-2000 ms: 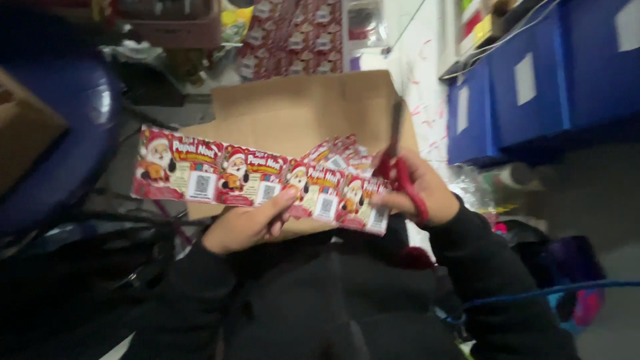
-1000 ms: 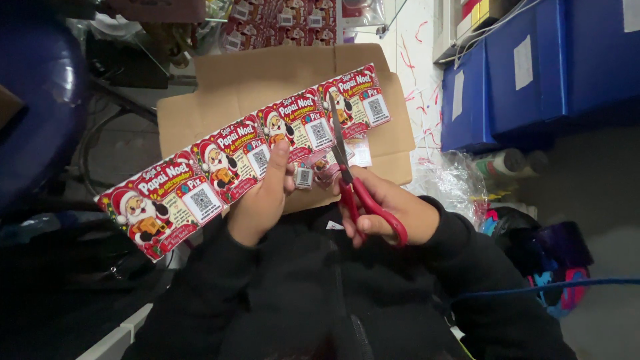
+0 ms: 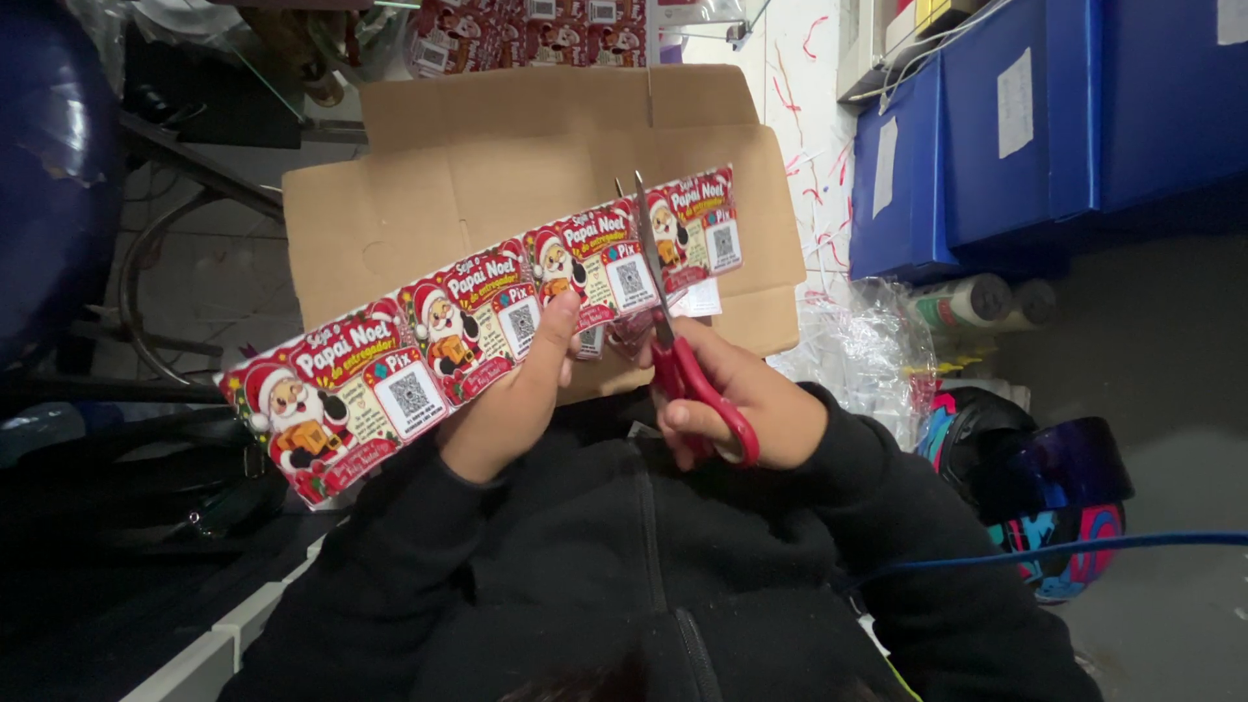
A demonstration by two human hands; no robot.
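My left hand point(image 3: 517, 395) pinches a strip of printed Santa Claus cards point(image 3: 478, 283) near its middle, thumb on top. The strip slants up to the right and shows several joined cards in red and white. In my right hand point(image 3: 741, 395) is a pair of red-handled scissors point(image 3: 667, 331). Their blades stand slightly apart and straddle the strip at the border before its rightmost card. Beneath the strip lies an unfolded cardboard box point(image 3: 546, 127), with some small cards point(image 3: 634, 331) partly hidden behind my hands.
Sheets of similar cards point(image 3: 526, 34) lie beyond the cardboard. Blue boxes point(image 3: 1014, 117) line the right side, above clear plastic bags point(image 3: 858, 341) and a colourful helmet-like object point(image 3: 1043, 487). A blue cord point(image 3: 1072, 554) crosses at lower right. A dark-framed chair point(image 3: 146, 253) stands at left.
The strip has gone from nearly level to slanting up to the right. The scissors, upright beside its right end two seconds ago, now have their blades across it. Both hands still hold their things.
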